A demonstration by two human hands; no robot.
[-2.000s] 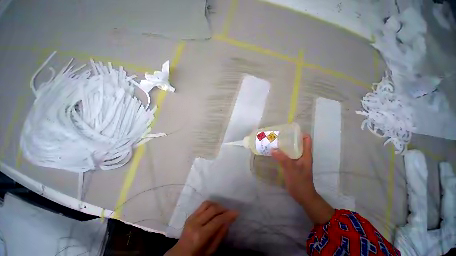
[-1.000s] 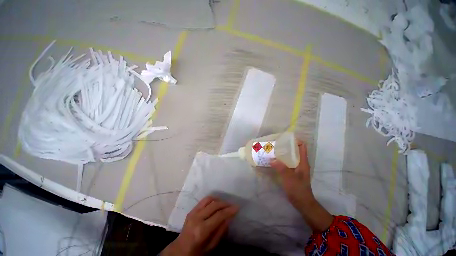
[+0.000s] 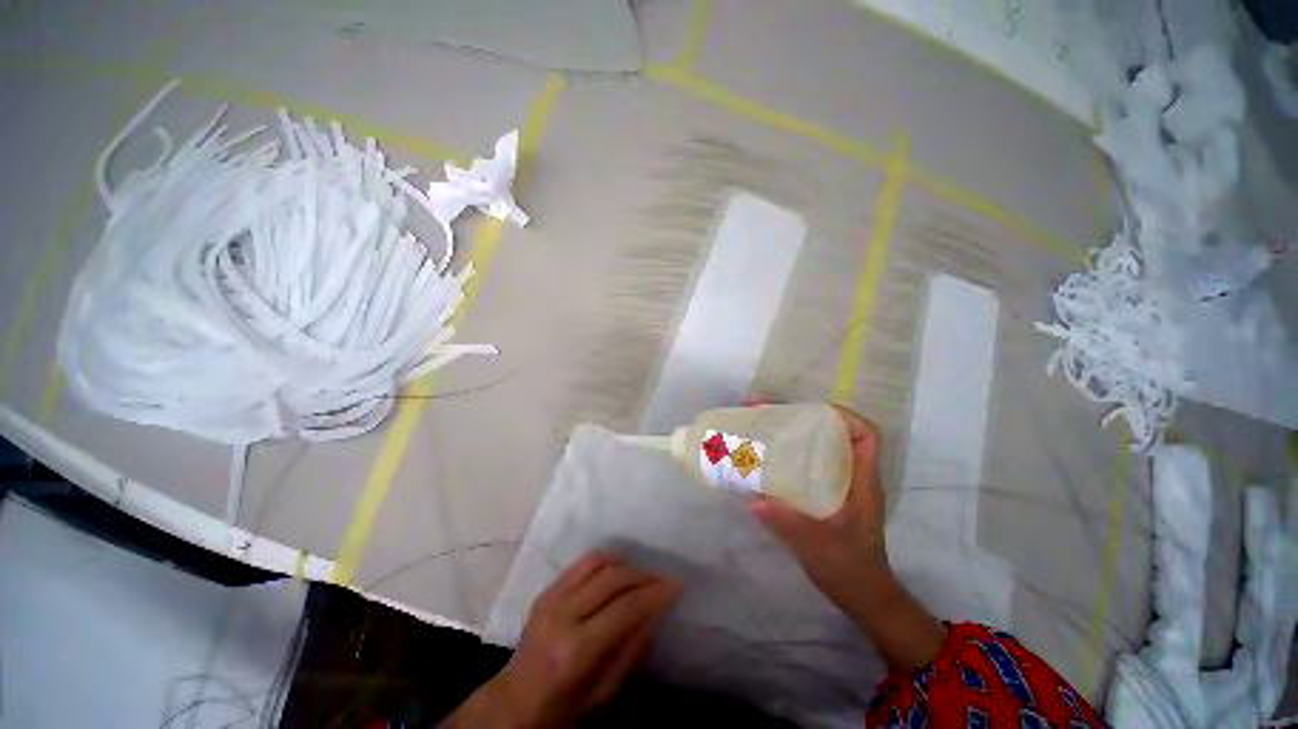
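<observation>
A white cut panel [image 3: 570, 506] lies flat in front of me, with two upright straps pointing away. My right hand [image 3: 833, 541] holds a clear glue bottle [image 3: 797, 456] with pale yellowish contents and red and orange diamond labels. The bottle lies sideways, its thin nozzle pointing left at the panel's corner beside the base of the left strap. My left hand [image 3: 591, 627] rests on the lower left of the panel, fingers bent together; whether they pinch the fabric is hidden.
A large bundle of cut tapes [image 3: 271, 299] lies left, with a crumpled white scrap [image 3: 484, 185] beside it. A smaller tape pile [image 3: 1117, 335], loose white fabric [image 3: 1182, 185] and puffy finished panels [image 3: 1182, 570] are at the right. Yellow lines mark the table.
The bottle in my right hand has moved down along the left strap's left edge to the panel's corner, and the hand now wraps further round it. My left hand has hardly moved.
</observation>
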